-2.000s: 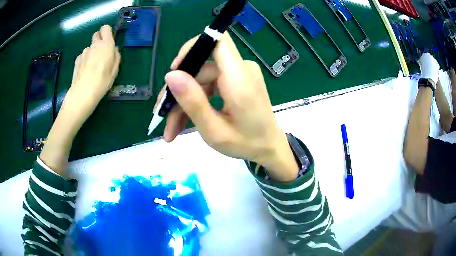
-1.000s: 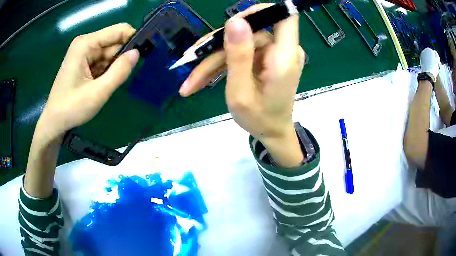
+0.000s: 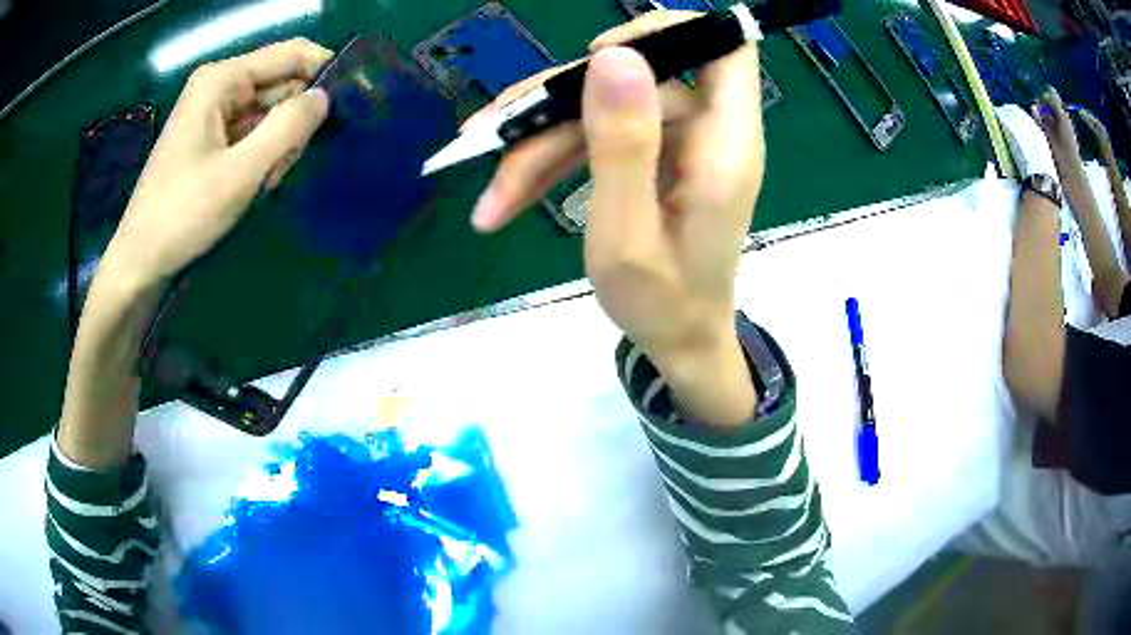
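My left hand (image 3: pixel 205 174) holds a dark phone middle frame (image 3: pixel 258 416) by its upper left edge, tilted over the belt's near edge. Dark blue protective film (image 3: pixel 372 174) covers part of its window and looks blurred. My right hand (image 3: pixel 657 199) grips a black pen-like hand tool (image 3: pixel 657 68) with a white band. Its pale pointed tip is at the film's right side; whether it touches is not clear. A pile of crumpled blue film (image 3: pixel 347 533) lies on the white sheet (image 3: pixel 695 546) below.
Several frames, including one at centre right (image 3: pixel 843 81), lie on the green belt (image 3: pixel 496 267). A dark frame (image 3: pixel 112 186) lies at far left. A blue-and-black marker (image 3: pixel 862 391) lies on the sheet. Another person's arms (image 3: pixel 1036 298) are at right, near a red tray (image 3: pixel 992 13).
My left hand has lifted a frame off the belt and turned it over. My right hand has brought the tool tip to its film. The belt frames have shifted, and the other person's hands moved.
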